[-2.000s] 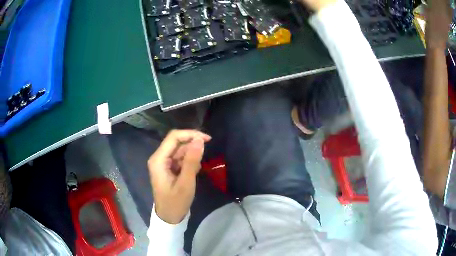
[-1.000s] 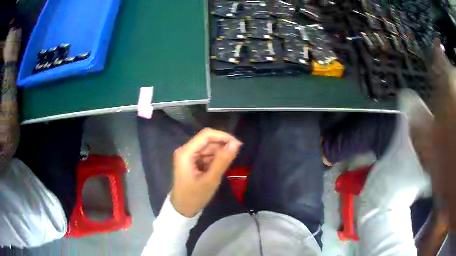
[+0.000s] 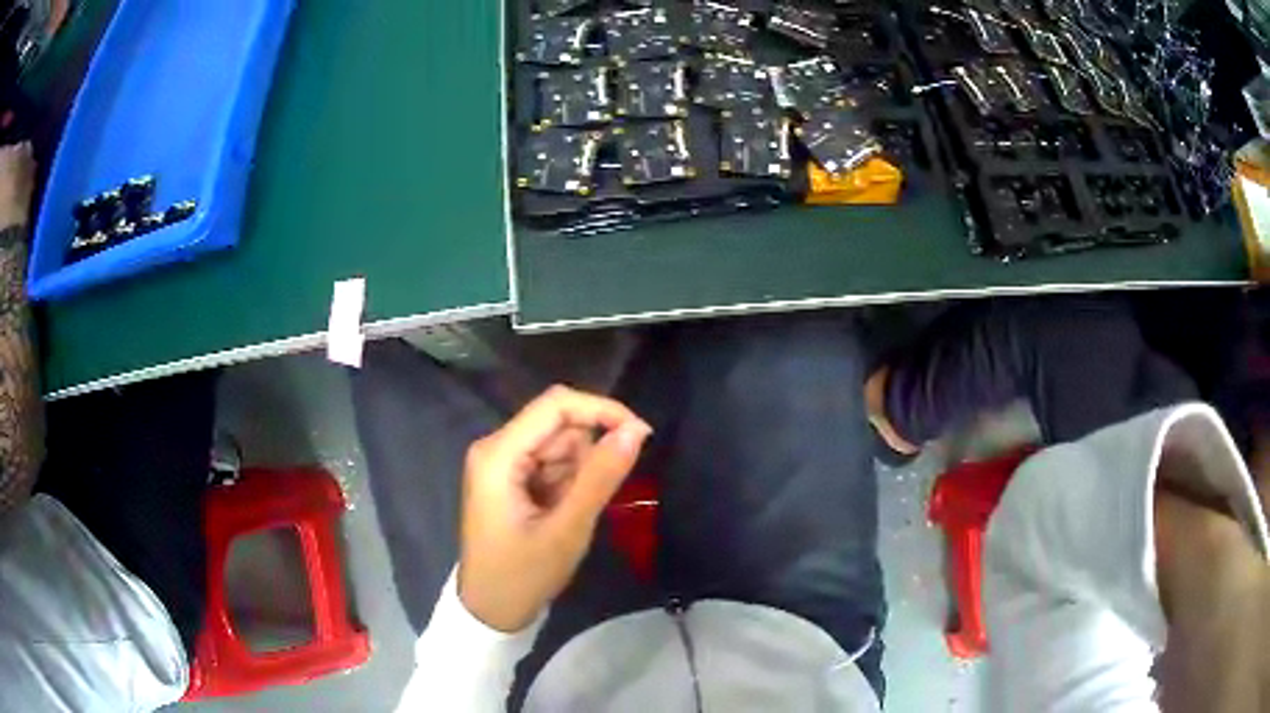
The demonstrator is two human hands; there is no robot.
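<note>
My left hand [image 3: 536, 515] is raised over my lap below the table edge. Its fingers are curled, with the thumb and index finger close together. A tiny dark spot shows between them, too small to tell as a held part. My right hand is not in view. Black circuit-board modules [image 3: 651, 151] lie in rows on a black tray [image 3: 627, 212] at the top centre. An orange-yellow label [image 3: 854, 181] is at the tray's near right corner. A second black tray [image 3: 1075, 240] with pockets lies to its right, with modules in its far part.
A blue bin [image 3: 160, 119] with small black parts [image 3: 119, 219] is at the upper left. A white tag [image 3: 347, 323] hangs on the green table's [image 3: 397, 167] near edge. Red stools [image 3: 334, 599] stand below. Other persons' arms and sleeves [image 3: 1065, 557] show at both sides.
My right arm, earlier reaching over the table and then blurred at the right, has left the view. My left hand stays curled. The view has shifted, and the right tray is now uncovered.
</note>
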